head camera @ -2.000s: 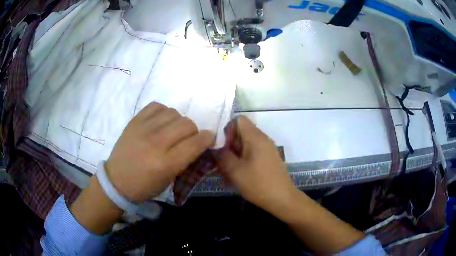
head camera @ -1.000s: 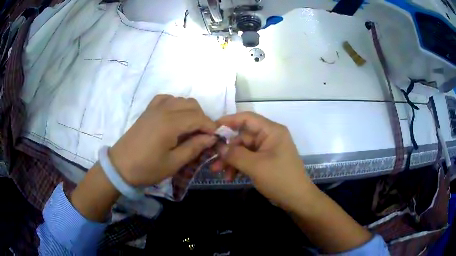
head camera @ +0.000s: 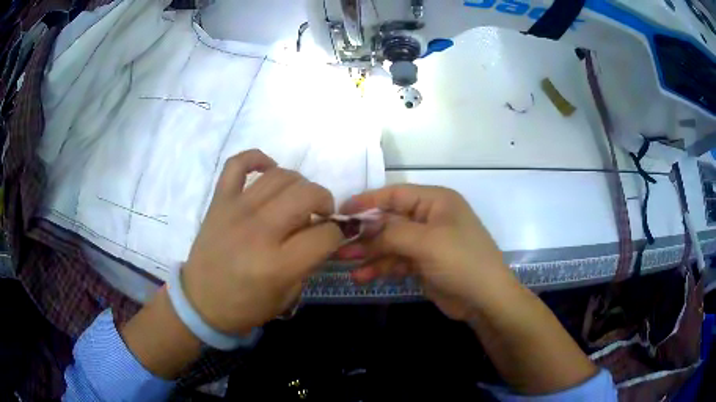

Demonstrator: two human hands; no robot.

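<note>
A white quilted panel (head camera: 177, 133) with thin dark stitch lines lies over the left of the machine bed, with brown check fabric along its left and lower edges. My left hand (head camera: 263, 243) and my right hand (head camera: 428, 243) meet at the panel's near right corner. Both pinch the panel edge (head camera: 357, 218), a small folded bit of white and brown check, between thumbs and fingers. The fingers hide most of the fold. The presser foot and needle (head camera: 359, 67) are beyond the hands under a bright lamp, apart from them.
The white sewing machine head (head camera: 612, 59) is at upper right. On the bed lie an olive scrap (head camera: 557, 97), a thread bit and a long brown fabric strip (head camera: 608, 149). A measuring tape (head camera: 549, 272) runs along the front edge. Check fabric (head camera: 667, 338) hangs at lower right.
Both hands have shifted slightly right and keep hold of the panel corner. The check flap that showed below the fingers is now mostly hidden, and the edge looks folded between the fingertips.
</note>
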